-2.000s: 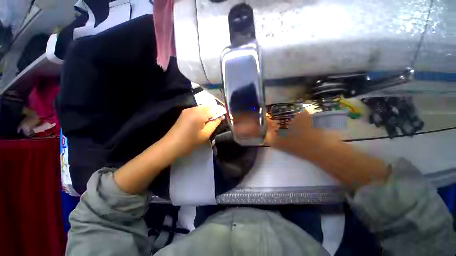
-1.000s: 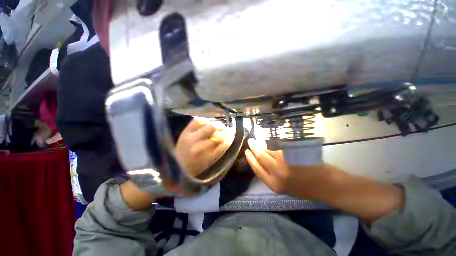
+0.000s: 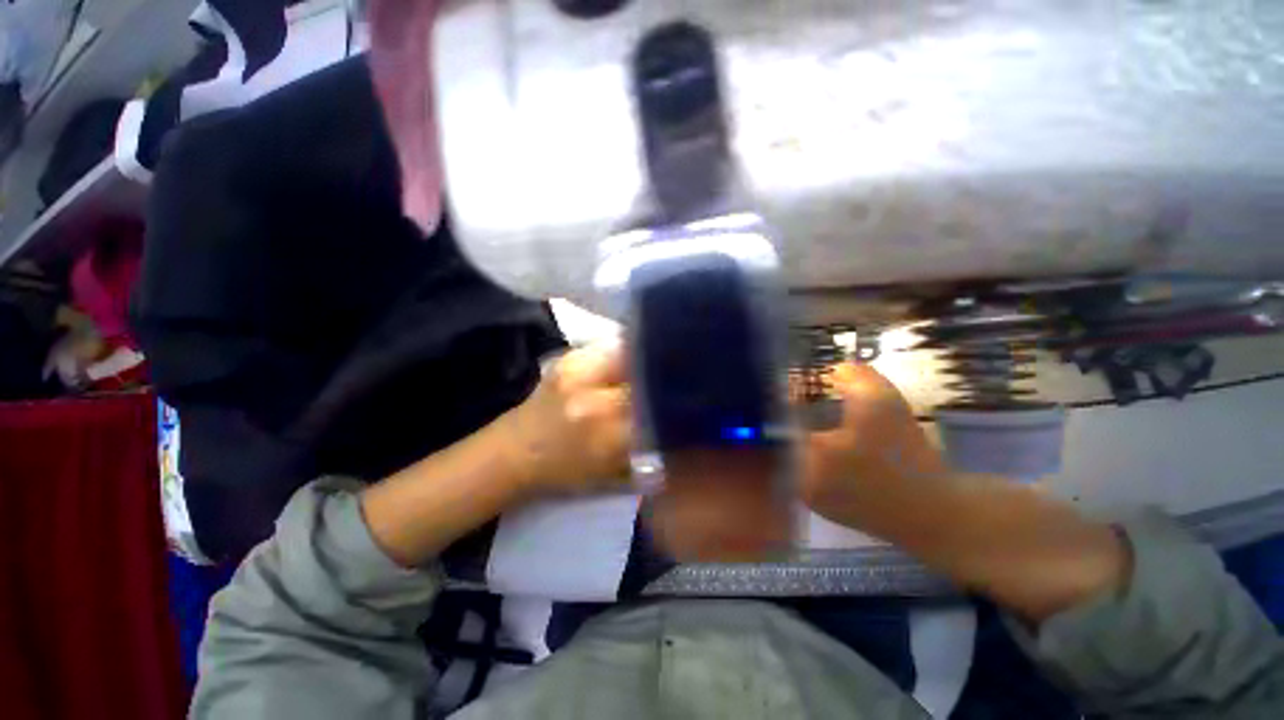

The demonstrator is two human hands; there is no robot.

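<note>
A large black fabric panel (image 3: pixel 310 281) lies bunched at the left of the white sewing machine head (image 3: pixel 958 127). A white fabric piece (image 3: pixel 566 546) hangs over the table's front edge below my left wrist. My left hand (image 3: pixel 580 419) is at the work area, its fingers bent at the cloth; the fingertips are partly hidden behind the shiny metal guard (image 3: pixel 704 352). My right hand (image 3: pixel 866 443) is at the right of the guard, its fingertips also partly hidden and blurred. The needle is hidden. Whether either hand grips the cloth does not show.
A thread tension spring (image 3: pixel 986 369) sits above a pale cup-like part (image 3: pixel 1003 439). A dark scrap (image 3: pixel 1148 369) lies at the right. A pink cloth strip (image 3: pixel 408 113) hangs at the head's left end. Red cloth (image 3: pixel 85 549) hangs at far left; a marked strip (image 3: pixel 803 577) runs along the front edge.
The view has shifted, so the guard now stands upright in the middle, covering the space between my hands. More of the black panel shows at left. Both hands remain near the needle area.
</note>
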